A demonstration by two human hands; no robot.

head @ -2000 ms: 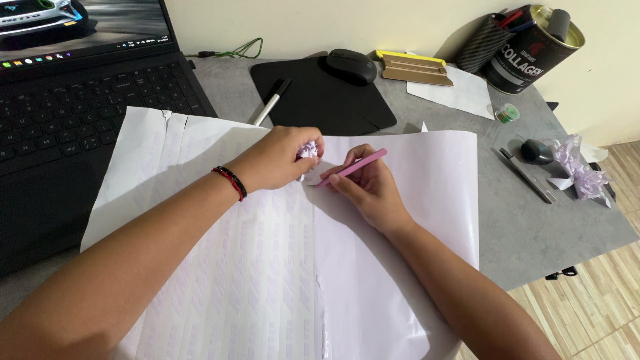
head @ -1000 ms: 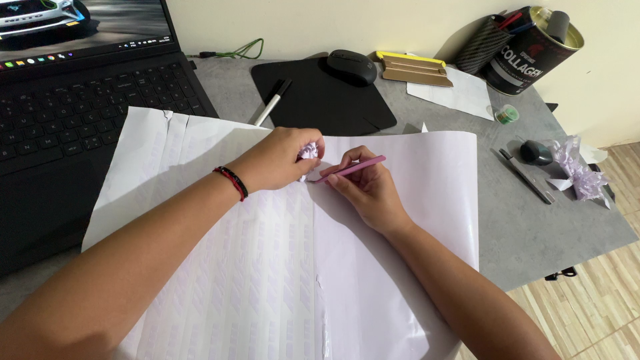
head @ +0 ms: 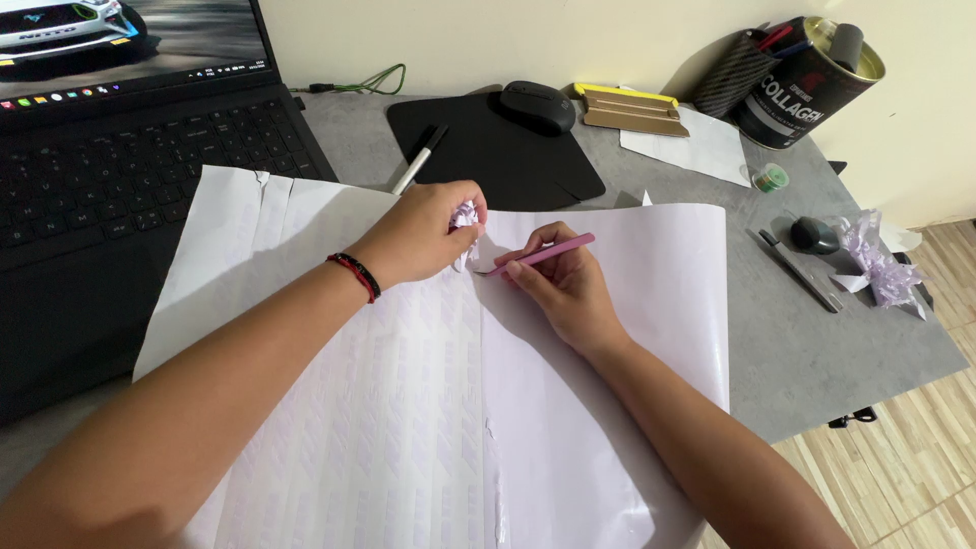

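Observation:
A large pale lilac sheet (head: 610, 305) with rows of faint cut shapes on its left half lies on the desk. My left hand (head: 431, 232) pinches a crumpled bunch of thin lilac-white strips (head: 463, 217) near the sheet's top middle. In my right hand (head: 564, 286) is a pair of pink tweezers (head: 553, 250), held like a pen, its dark curved tip at the sheet just below the bunch. Whether the tip grips a piece cannot be told. A ragged torn edge runs down the sheet below the hands.
An open laptop (head: 137, 191) stands at left, partly under the sheet. Behind are a marker (head: 419, 160), a mouse (head: 537, 107) on a black mat (head: 488, 160), a cardboard piece (head: 633, 110) and a tin (head: 801, 91). At right lie a cutter-like pen (head: 801, 271) and crumpled strips (head: 881, 263).

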